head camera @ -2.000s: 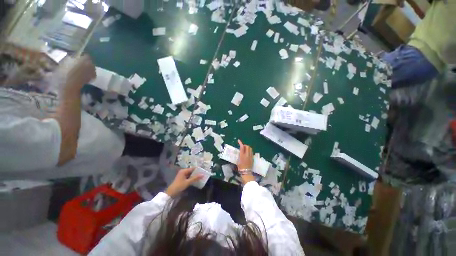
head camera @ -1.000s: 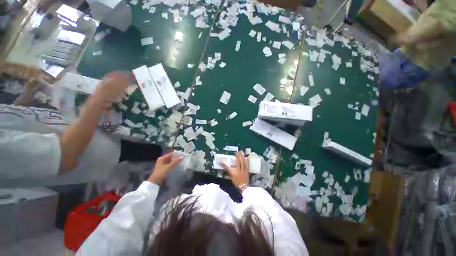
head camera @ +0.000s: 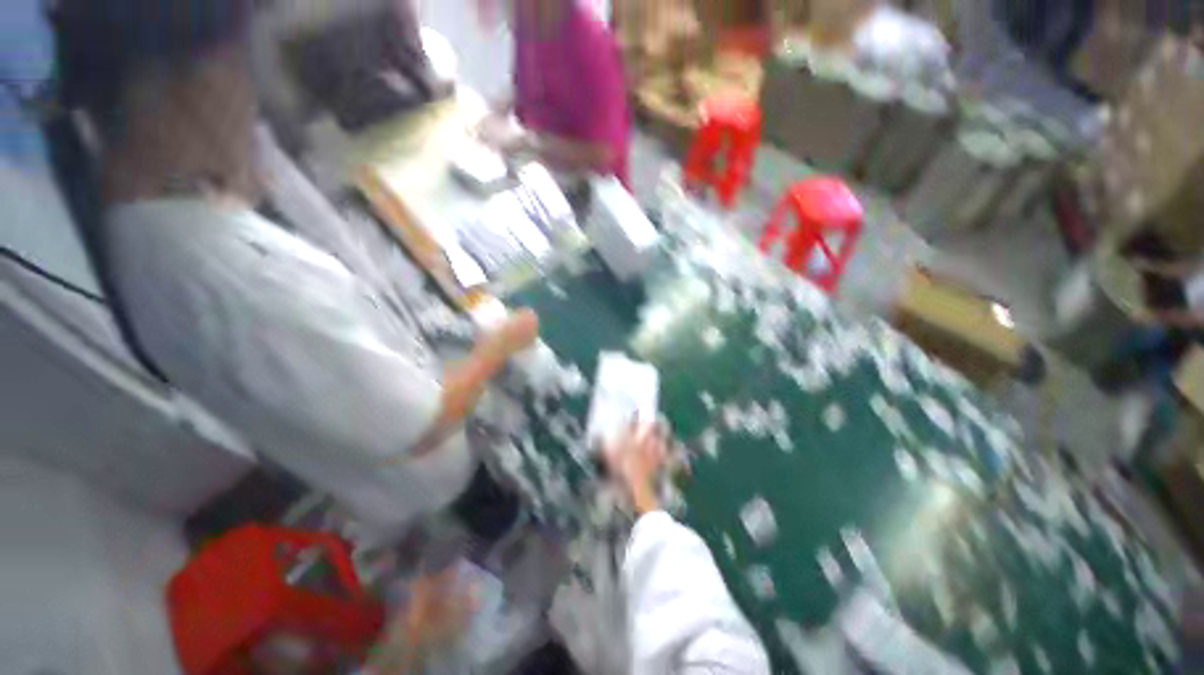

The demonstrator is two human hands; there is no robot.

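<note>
The picture is blurred. My right hand [head camera: 636, 455] is stretched forward over the green table [head camera: 792, 488], with its fingers on the near end of a white product box [head camera: 623, 386]. Whether one box or two lie side by side there is unclear. My left hand [head camera: 440, 613] is low in the picture, near the table's near edge, with its fingers on a thin pale label sheet [head camera: 481, 588]. No sticker can be made out.
A worker in white [head camera: 277, 317] sits close on the left, a forearm reaching over the table. A red stool [head camera: 264, 600] stands below left. White scraps litter the table. More white boxes [head camera: 871, 620] lie lower right. A person in pink [head camera: 570, 73] is beyond.
The view has swung left and up. My right hand has left the box in front of me and reached forward to the box near the left worker. My left hand still has the pale sheet.
</note>
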